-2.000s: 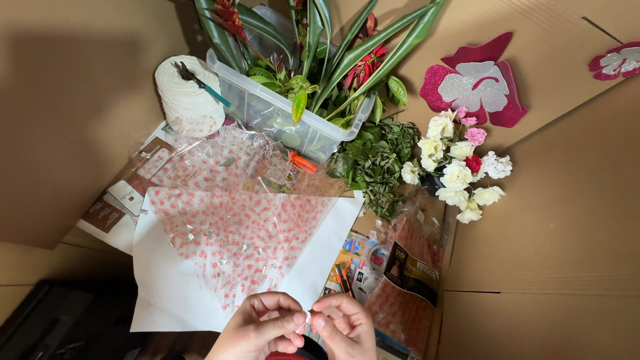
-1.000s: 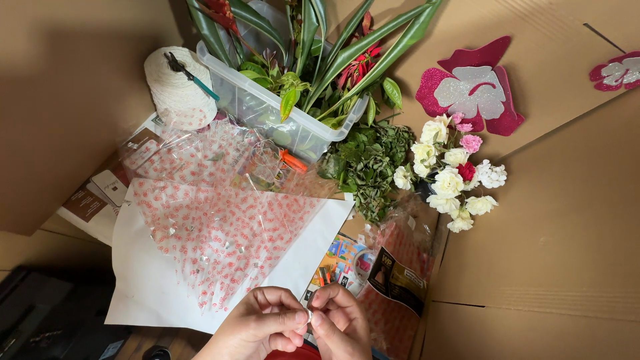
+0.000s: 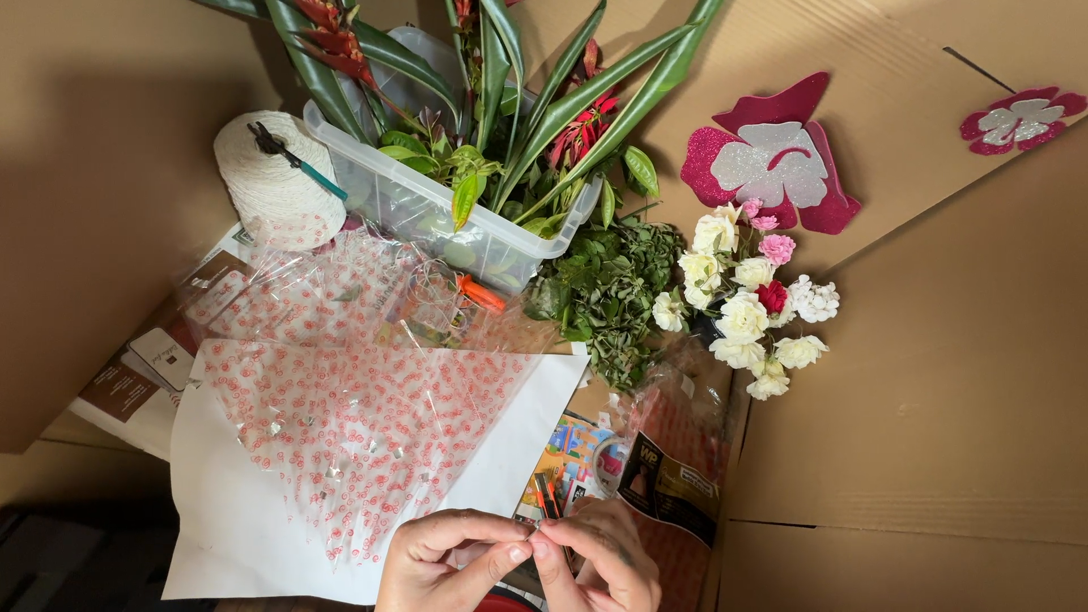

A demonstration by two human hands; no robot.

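Observation:
My left hand [image 3: 459,557] and my right hand [image 3: 595,552] meet at the bottom centre, thumbs and forefingertips together. Between them they pinch a tiny pale thing [image 3: 535,528], too small to name. Just to their left, a clear plastic sheet with red swirl print [image 3: 365,425] lies over white paper [image 3: 221,527]. An orange-and-black tool [image 3: 546,495] lies behind my fingers, its lower part hidden. Near it are a roll of tape [image 3: 608,463] and a plastic packet with a black and gold label [image 3: 667,489].
A clear plastic bin [image 3: 442,208] holds leafy plants and red flowers. Beside it stand a cone of white string [image 3: 280,187] with teal-handled snips [image 3: 297,161], cut greenery [image 3: 620,289], white and pink flowers [image 3: 744,319], and an orange-handled tool [image 3: 480,293]. Cardboard panels [image 3: 918,408] rise at the sides.
Both hands stay together at the bottom centre, and the fingers have shifted slightly around the small pale thing, which shows less than before. The surrounding things have not plainly moved.

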